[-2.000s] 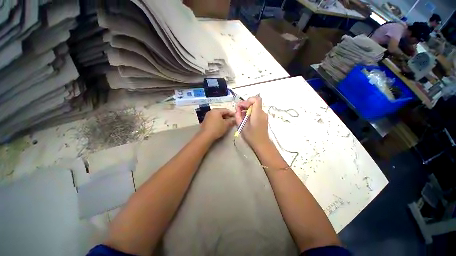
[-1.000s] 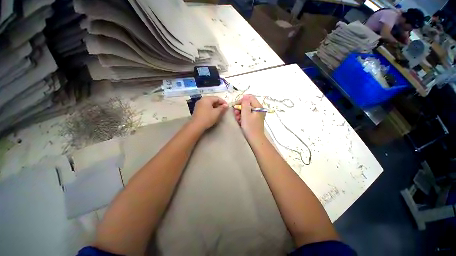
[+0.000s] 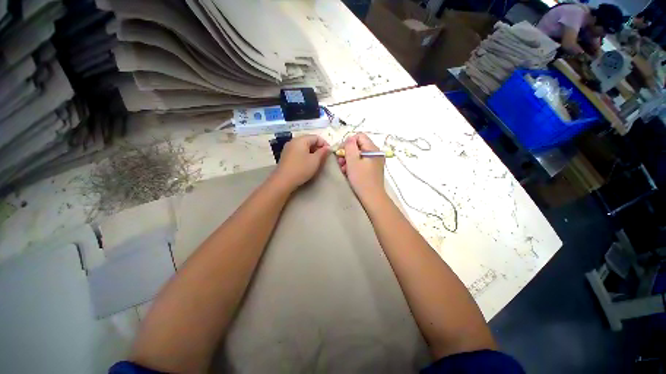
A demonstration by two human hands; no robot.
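A large beige fabric panel [image 3: 314, 270] covers the table in front of me, under and between my forearms. My left hand [image 3: 301, 159] pinches the panel's far edge between thumb and fingertips. My right hand [image 3: 363, 166] holds a yellow and white pen-shaped tool [image 3: 374, 154] nearly level, its tip pointing left at my left fingertips, close to the panel's far corner. Whether the tip touches the fabric or a thread is too small to tell. A thin cord [image 3: 422, 197] loops on the table to the right of my right hand.
A white-blue power strip [image 3: 252, 120] with a black adapter [image 3: 299, 104] lies beyond my hands. Thread clippings [image 3: 142, 175] heap at the left. Tall stacked panels [image 3: 175, 62] stand behind. A blue bin [image 3: 537, 117] and a person [image 3: 577, 25] are at the upper right.
The tool has swung from steep, tip down, to nearly level, tip left. My hands have come closer together at the panel's edge. The view has shifted slightly.
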